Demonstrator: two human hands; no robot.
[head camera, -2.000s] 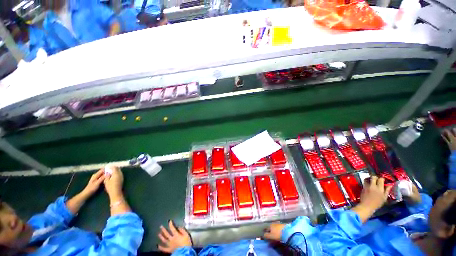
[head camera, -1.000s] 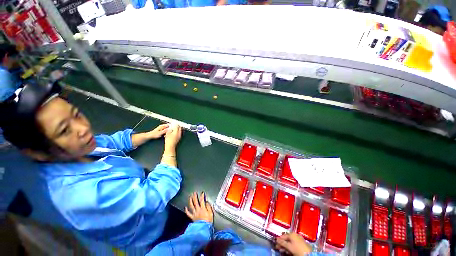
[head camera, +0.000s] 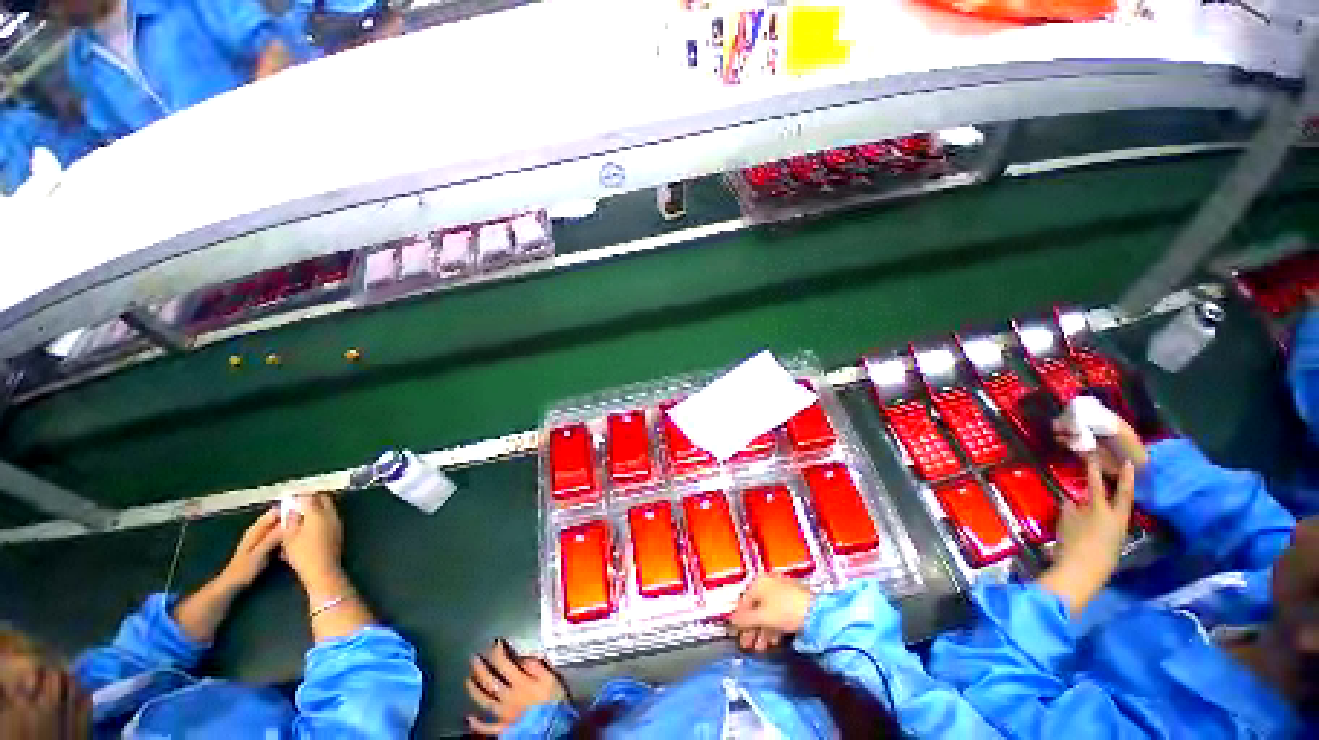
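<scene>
Neither of my hands is in view. A clear blister tray (head camera: 651, 636) holds two rows of closed red phones (head camera: 715, 536). A white paper sheet (head camera: 742, 406) lies across its back row and partly hides some phones. A worker in front of me, whose blue cap (head camera: 694, 711) and dark hair show at the bottom edge, has one hand (head camera: 509, 685) spread on the bench and the other (head camera: 771, 609) at the tray's front edge. A second tray to the right holds opened phones (head camera: 971, 425) behind closed ones (head camera: 978, 522).
A right-hand worker pinches a white piece (head camera: 1094, 422) over the second tray. A left-hand worker's hands (head camera: 304, 542) hold something small and white. Small bottles (head camera: 415, 482) stand by the green belt (head camera: 477, 354). A white shelf (head camera: 477, 123) crosses above more trays.
The view has swung back to the right, so the left worker's face is mostly out of view. The front worker's right-side hand stays at the tray edge. The right worker's hands show again.
</scene>
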